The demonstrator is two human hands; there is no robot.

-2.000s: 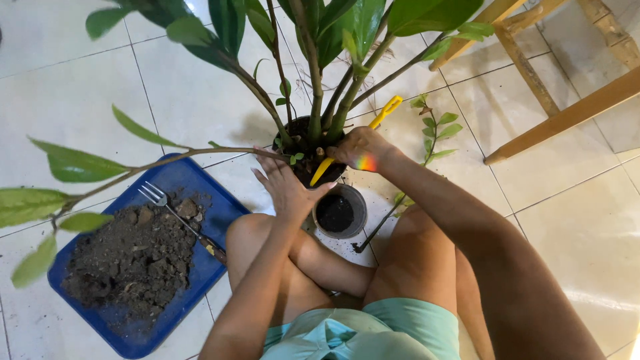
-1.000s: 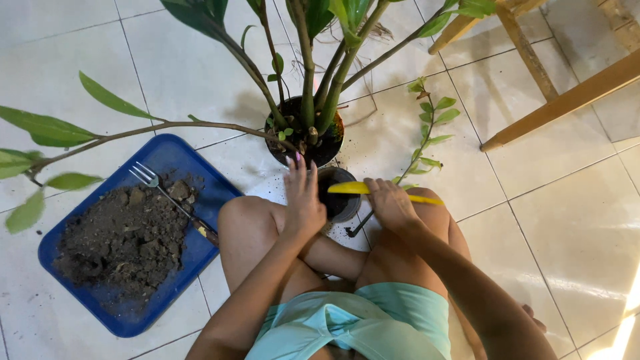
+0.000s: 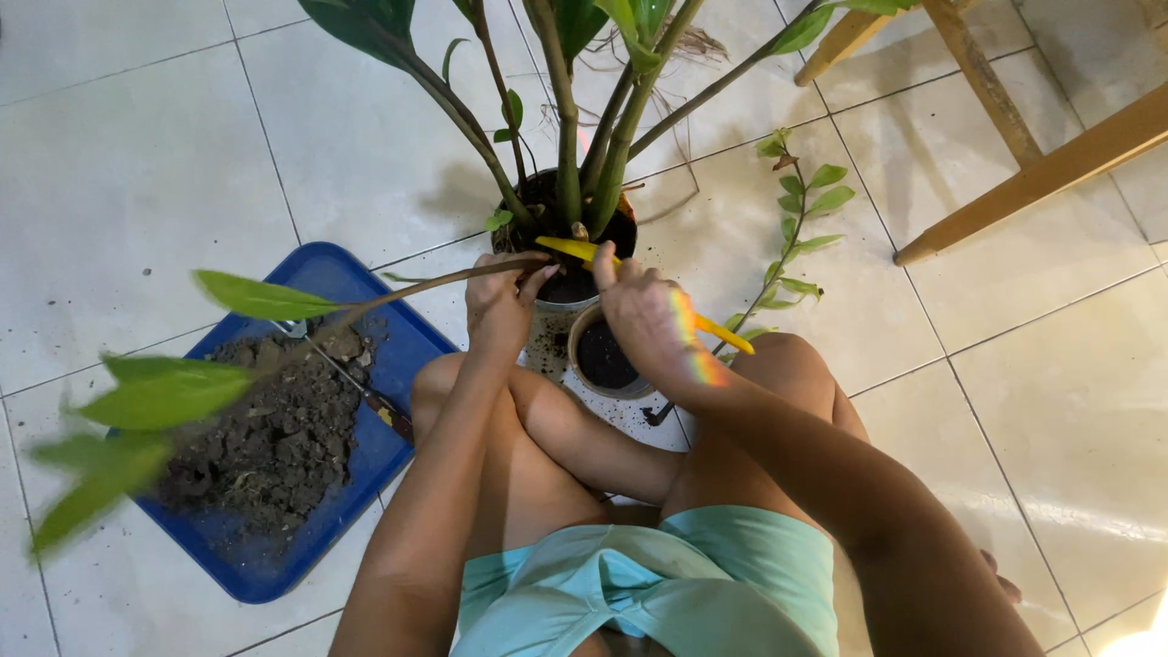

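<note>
A tall green plant with thick stems (image 3: 568, 137) stands in a round pot (image 3: 624, 239) of dark soil. At the pot's near left side, my left hand (image 3: 502, 297) grips a low, leaning stem (image 3: 411, 290) close to its base. My right hand (image 3: 643, 315) holds a yellow plastic tool (image 3: 721, 332), its tip over the pot's soil beside the stems. Below the pot, a smaller round pot (image 3: 610, 356) with dark soil sits in front of my crossed legs, partly covered by my right hand.
A blue tray (image 3: 392, 342) at the left bears a heap of soil (image 3: 274, 438) and a small hand fork (image 3: 351, 376). A cut leafy stem (image 3: 792, 237) lies on the tiles right of the pots. Wooden furniture legs (image 3: 1031, 182) stand at the upper right; dry roots (image 3: 684, 46) lie behind the plant.
My right hand has moved the yellow tool from over the small pot up to the large pot. My left hand has moved from above the small pot to the low stem, now gripped.
</note>
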